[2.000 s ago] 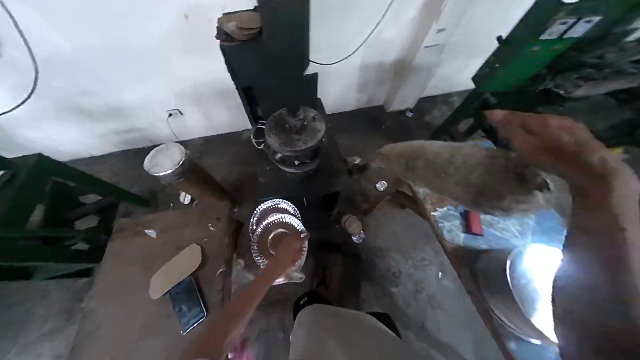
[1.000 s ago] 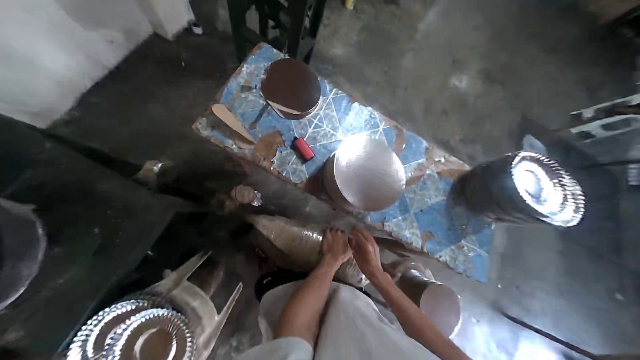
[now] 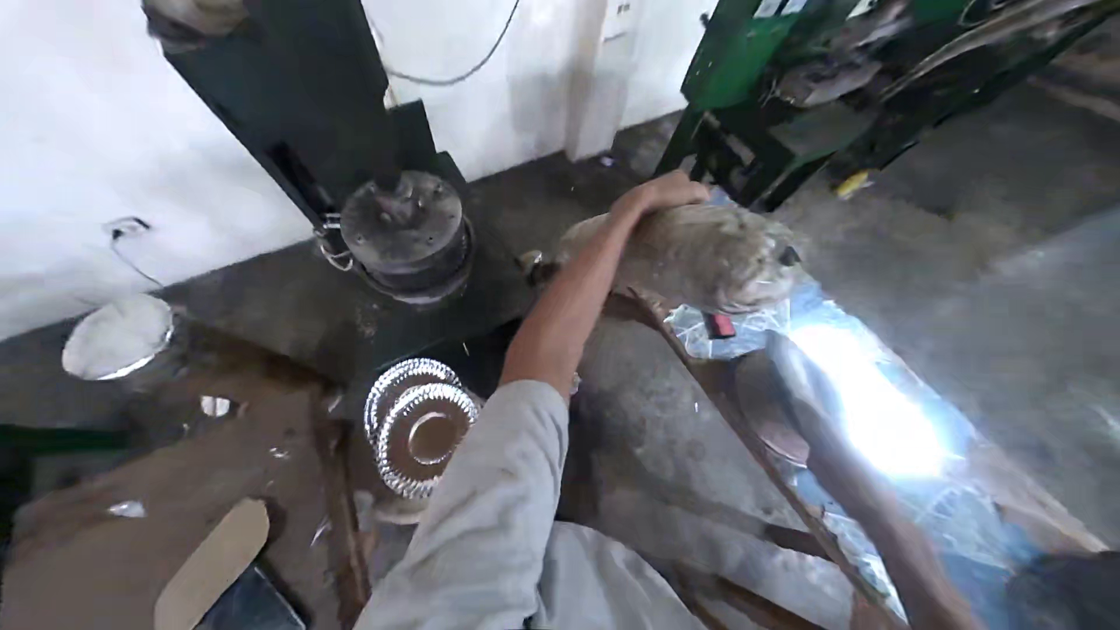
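Note:
My left hand (image 3: 669,192) is bent over the far upper edge of a dusty brown bundle (image 3: 700,254); its fingertips are hidden, so its grip is unclear. My right hand (image 3: 796,376) is blurred beside a round brown-faced disc or stack (image 3: 770,407), near a strong glare. Whether it touches this is unclear. A small red object (image 3: 720,325) lies on the blue patterned tabletop (image 3: 809,306) just below the bundle. Left of my left forearm, two overlapping round crimped foil plates (image 3: 424,437) show brown centres.
A dark green press (image 3: 289,105) with a round metal head (image 3: 402,219) stands ahead. At left are a brown table (image 3: 105,542), a pale cardboard piece (image 3: 214,564), a dark phone-like slab (image 3: 249,604) and a white-topped round stack (image 3: 118,337). More green machinery (image 3: 735,61) stands upper right.
My hands, close together at the bundle a second ago, are now apart: the left over the bundle's far edge, the right by the round disc. The view has swung left.

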